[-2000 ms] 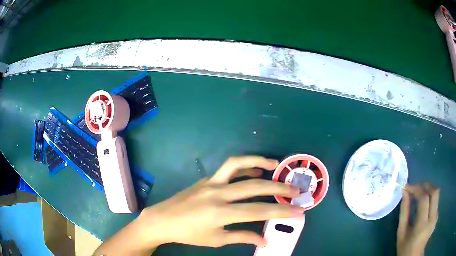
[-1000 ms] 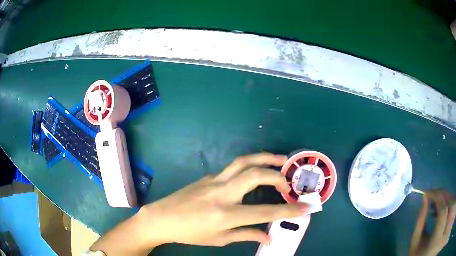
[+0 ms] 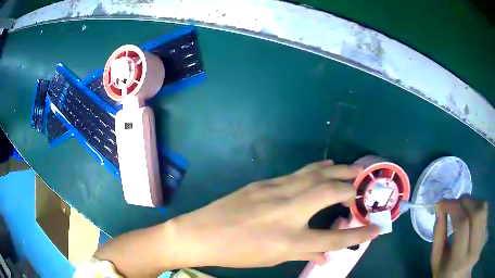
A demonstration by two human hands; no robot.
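A pink handheld fan (image 3: 381, 194) lies at the lower right, its head facing up with a small square part in the white hub. My left hand (image 3: 271, 217) holds it, fingers at the head's left rim and on a white flap (image 3: 381, 221) folded towards the handle. My right hand (image 3: 461, 233) pinches a thin stick (image 3: 420, 205); its whitish tip is at the right edge of the fan head. Whether it touches the hub cannot be told. The white dish (image 3: 442, 190), smeared inside, is behind the stick. The fan's lower handle is cut off by the picture's edge.
A second pink fan (image 3: 138, 155) lies at the left on overlapping black sheets with blue edges (image 3: 81, 117). A scuffed white rail (image 3: 244, 15) crosses the top, with green belt beyond. A cardboard box (image 3: 68, 228) is below the table edge at the lower left.
The stick has moved left from the dish to the fan head. My left hand and the held fan appear further right. The view has shifted, so the rail and second fan sit higher.
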